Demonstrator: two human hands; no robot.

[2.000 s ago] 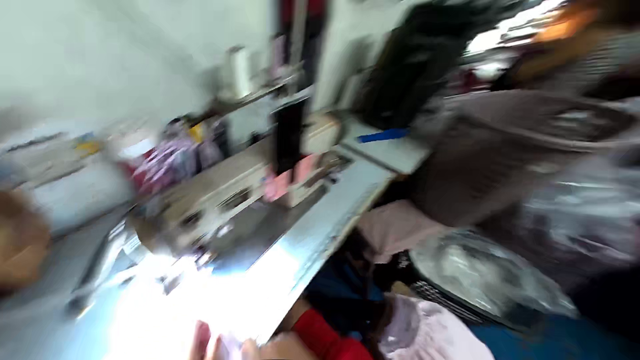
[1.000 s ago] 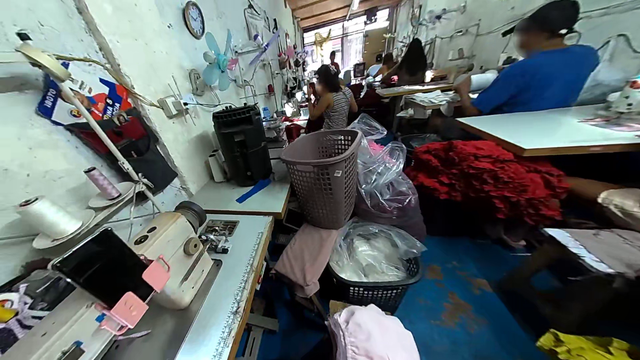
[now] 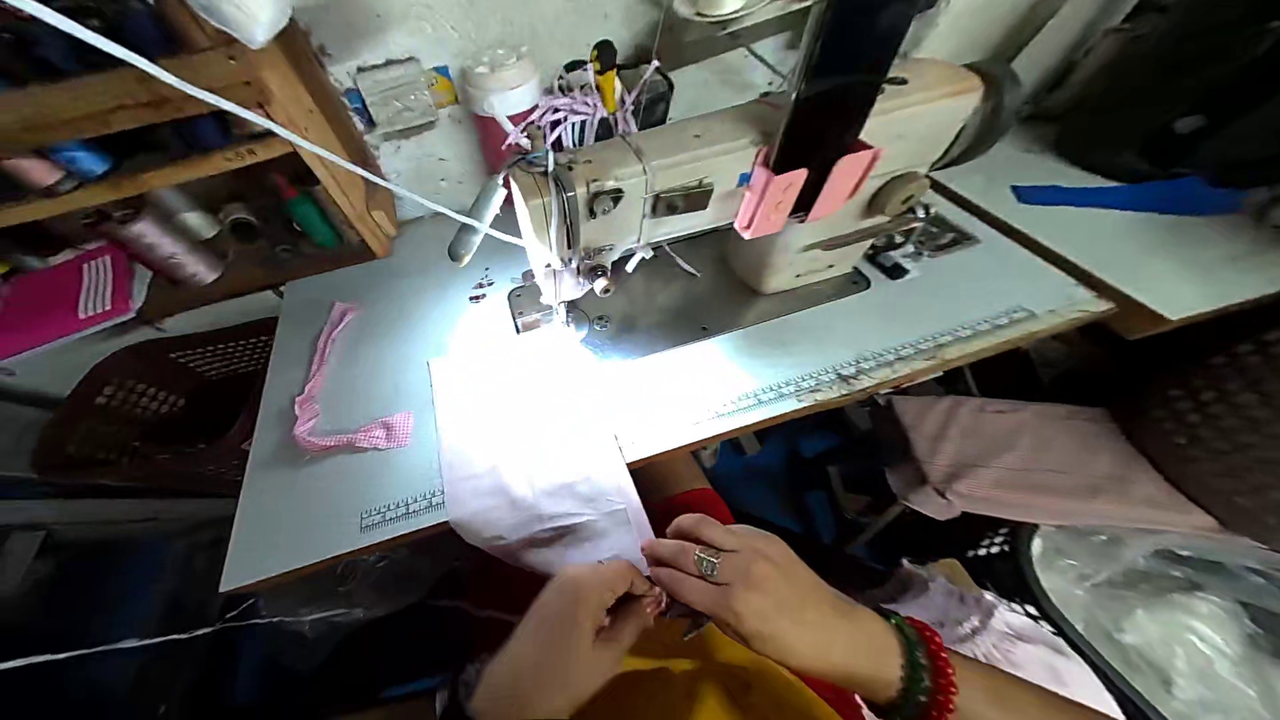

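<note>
Below the table's front edge, my left hand (image 3: pixel 575 625) pinches the lower corner of a pale fabric piece (image 3: pixel 560 500) between thumb and fingers. My right hand (image 3: pixel 755 595), with a ring and beaded bracelets, meets it there and also grips the corner; a small dark item, too unclear to name, shows between them. The fabric runs up onto the table toward the needle area of a sewing machine (image 3: pixel 690 190), where the lamp's glare washes it out. On the table's left lies a pink gingham strip (image 3: pixel 315 400).
A wooden shelf (image 3: pixel 320 150) with thread spools stands at left, above a brown plastic basket (image 3: pixel 160 400). A phone (image 3: pixel 845 90) in a pink holder rises before the machine. At right are folded pink fabric (image 3: pixel 1040 455) and a basket with clear plastic (image 3: pixel 1160 600).
The view has swung from the room back to the sewing table. Both hands, out of view one second ago, are now together at the fabric's lower corner.
</note>
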